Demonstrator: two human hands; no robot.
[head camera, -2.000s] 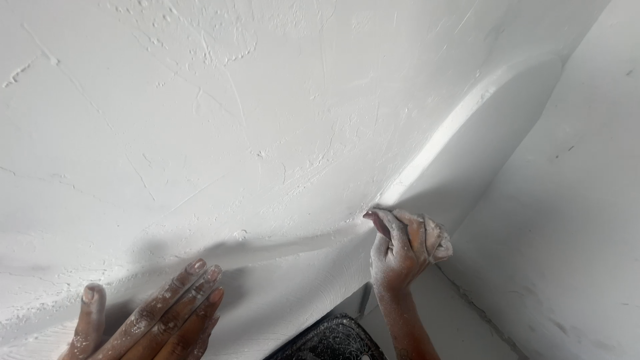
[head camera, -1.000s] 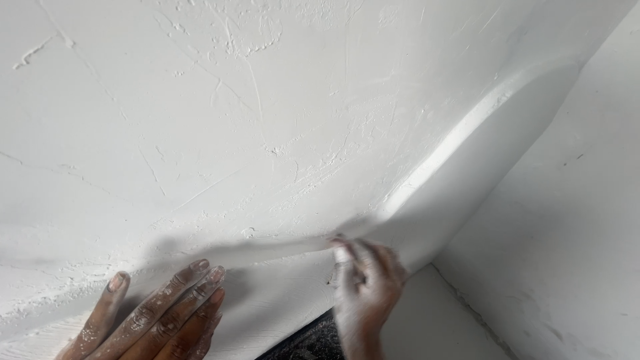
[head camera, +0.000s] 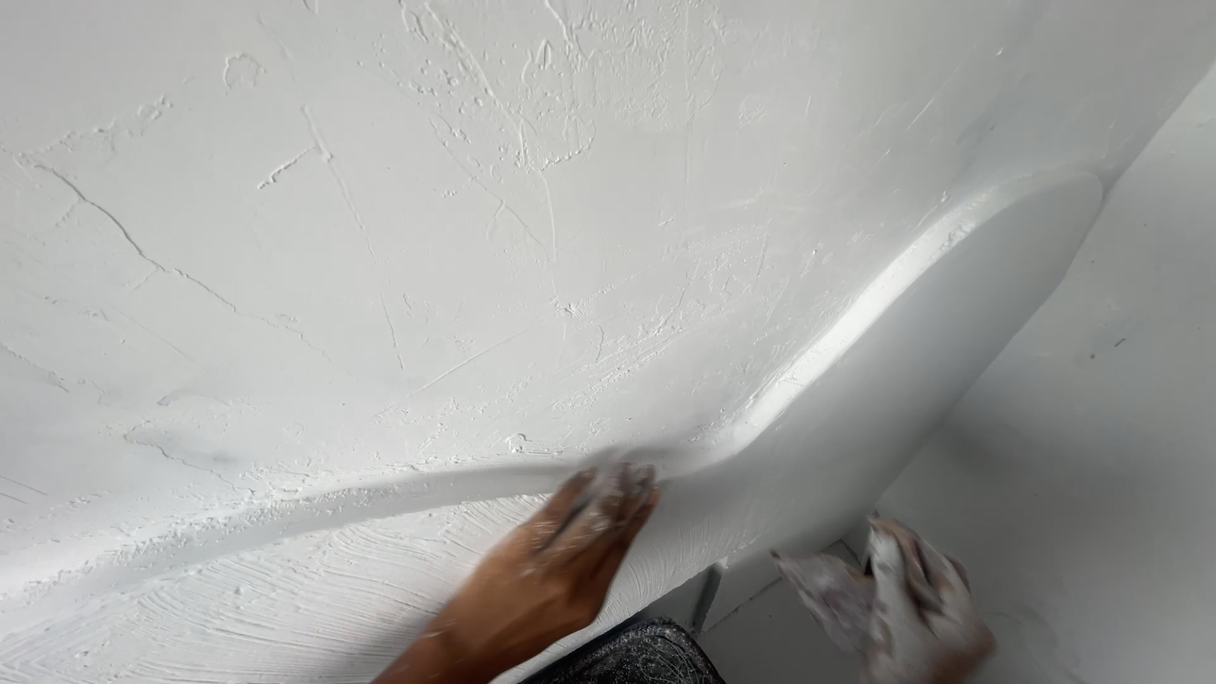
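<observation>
A white plastered wall with cracks and rough patches fills the upper view. Along its lower part runs a curved raised plaster ledge. My left hand lies with its bent fingertips against the ledge's edge near the middle; its fingers are blurred, and I see nothing held in it. At the lower right is my right hand, coated in white and away from the ledge. Its fingers are closed on a whitish, crumpled piece of thin material, which sticks out to the left; the exact kind cannot be told.
A black, white-speckled object with a rounded corner stands at the bottom edge, just below the ledge. Another pale surface slopes away on the right. Combed plaster texture covers the lower left.
My left hand has moved right and up to the ledge's edge near the middle. My right hand has left the ledge and moved down to the right. The view has shifted a little.
</observation>
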